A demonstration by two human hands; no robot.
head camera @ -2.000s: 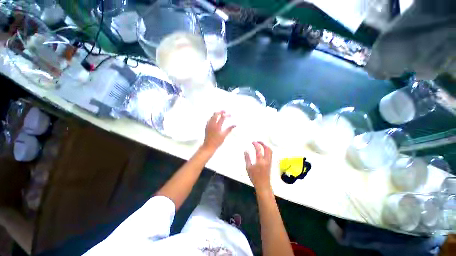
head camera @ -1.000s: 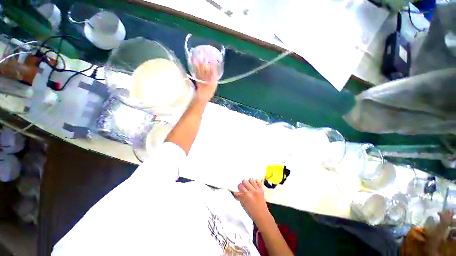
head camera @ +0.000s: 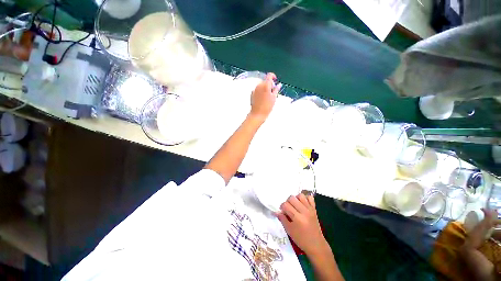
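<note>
A clear round vessel point(head camera: 274, 184) with a washed-out white lower part is over my lap at the bench edge. My right hand point(head camera: 301, 219) grips its near rim with curled fingers. My left hand point(head camera: 263, 99) is raised beyond it, beside another clear vessel's rim point(head camera: 250, 75) at the belt side. Something small and pinkish-purple shows at its fingertips; glare hides whether it holds it. A yellow-and-black cloth point(head camera: 309, 156) lies on the bench, partly behind the lap vessel's rim.
A large clear vessel point(head camera: 165, 49), plastic-wrapped bundle point(head camera: 129, 93) and grey-white box point(head camera: 68, 79) are at left. More vessels point(head camera: 406, 196) line the bench at right. Beyond is the green belt point(head camera: 313, 52); a grey cloth point(head camera: 456, 60) hangs above. Another person's hand point(head camera: 480, 233) is at lower right.
My left hand has left the vessel spot on the belt and moved right and nearer. A vessel is now under my right hand, which was empty at the bench edge. The view has shifted.
</note>
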